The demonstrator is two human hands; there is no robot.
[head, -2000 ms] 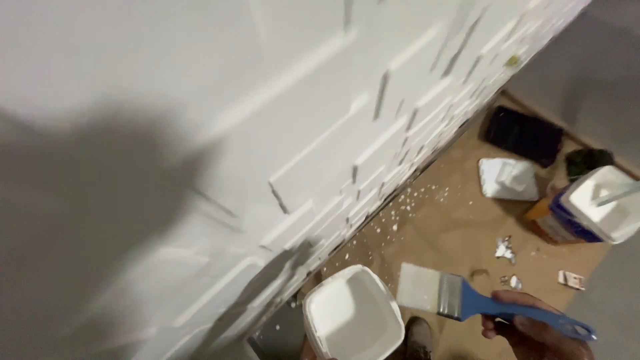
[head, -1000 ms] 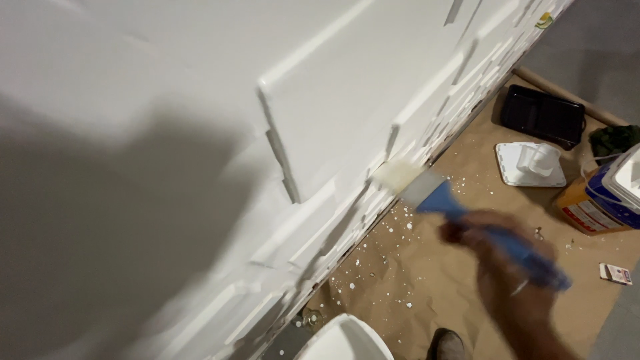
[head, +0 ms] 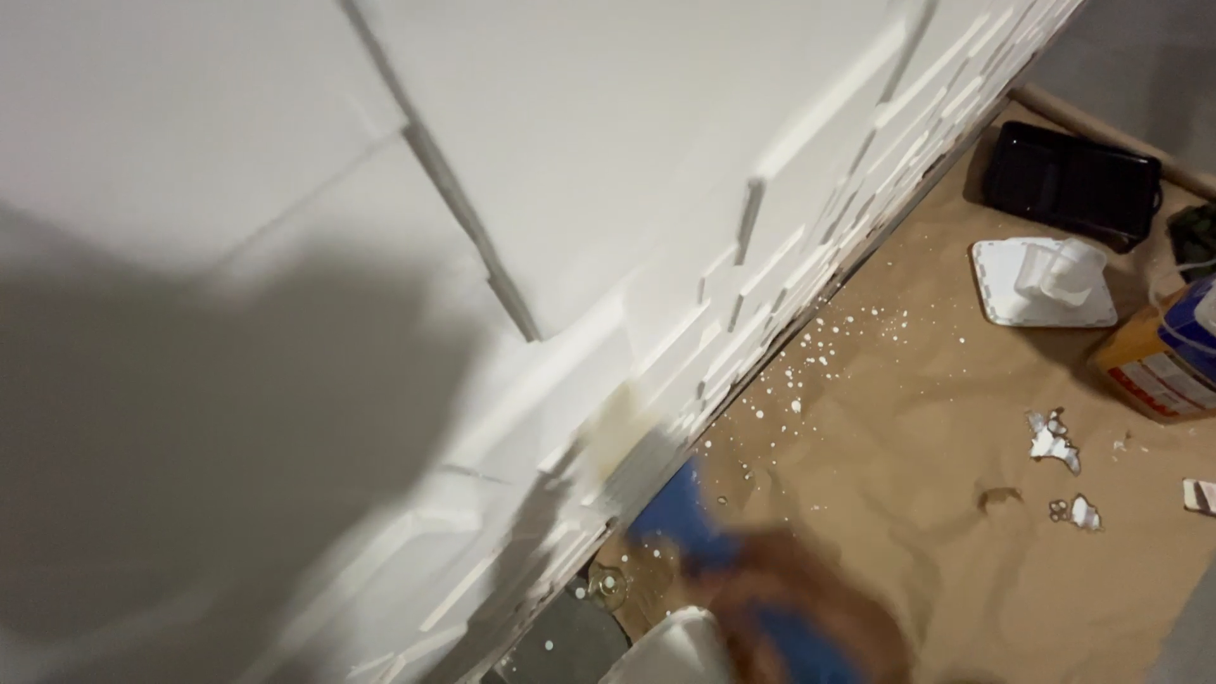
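My right hand (head: 817, 598), blurred, is closed around the blue handle of a paintbrush (head: 679, 513) at the lower middle. The pale bristles lie against or just over the white wall of raised rectangular blocks (head: 589, 237), near its bottom edge; contact is hard to tell through the blur. A white plastic paint container (head: 674, 651) shows only its rim and side at the bottom edge, just left of my right hand. My left hand is out of view.
Paint-spattered brown paper (head: 902, 456) covers the floor at right. On it are a black paint tray (head: 1072, 185), a white lid (head: 1007, 285) with a clear plastic cup, and a bucket (head: 1164, 370) with an orange side. A rolled paper edge lies behind.
Two seconds ago the brush was held over the paper beside the white container. One second ago it was at the wall's lower blocks; now it is lower in view, still at the wall.
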